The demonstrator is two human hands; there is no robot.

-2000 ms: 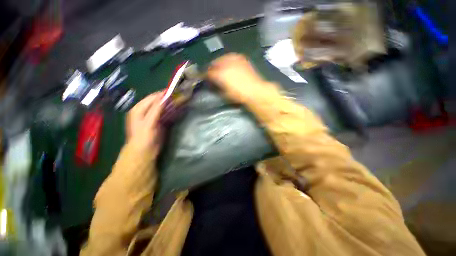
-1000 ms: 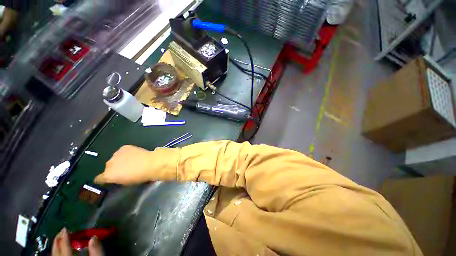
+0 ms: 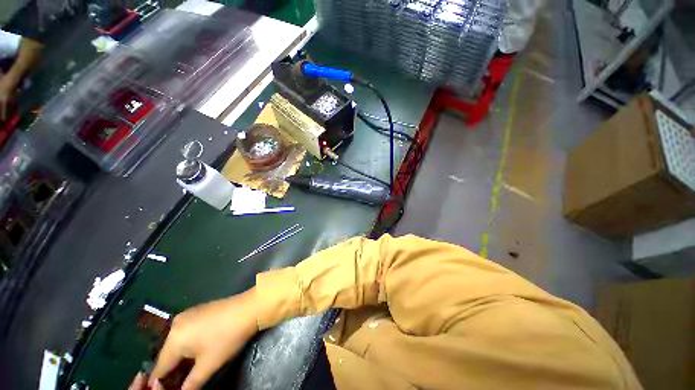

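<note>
My right hand (image 3: 209, 335) is at the lower left over the green mat, fingers bent down around a dark reddish piece (image 3: 177, 373), probably the phone housing, mostly hidden by the fingers. Only fingertips of my left hand (image 3: 139, 381) show at the bottom edge, close to my right fingers; the rest is cut off. A small brown-black block (image 3: 155, 318) with a white edge lies on the mat just beyond my right hand. Tweezers (image 3: 272, 241) lie on the mat above my right forearm.
The soldering iron (image 3: 326, 72) rests in its station (image 3: 316, 110). Solder reel (image 3: 263, 146), white bottle (image 3: 206, 185) and dark cylinder tool (image 3: 347, 189) lie nearer. A conveyor (image 3: 84, 221) with clear trays (image 3: 145, 91) runs left. Another person's arm (image 3: 23, 68) shows upper left. Cardboard boxes (image 3: 621, 167) stand right.
My right hand has moved down towards my left fingers and now covers the red piece. My left hand shows less. The tweezers show more fully.
</note>
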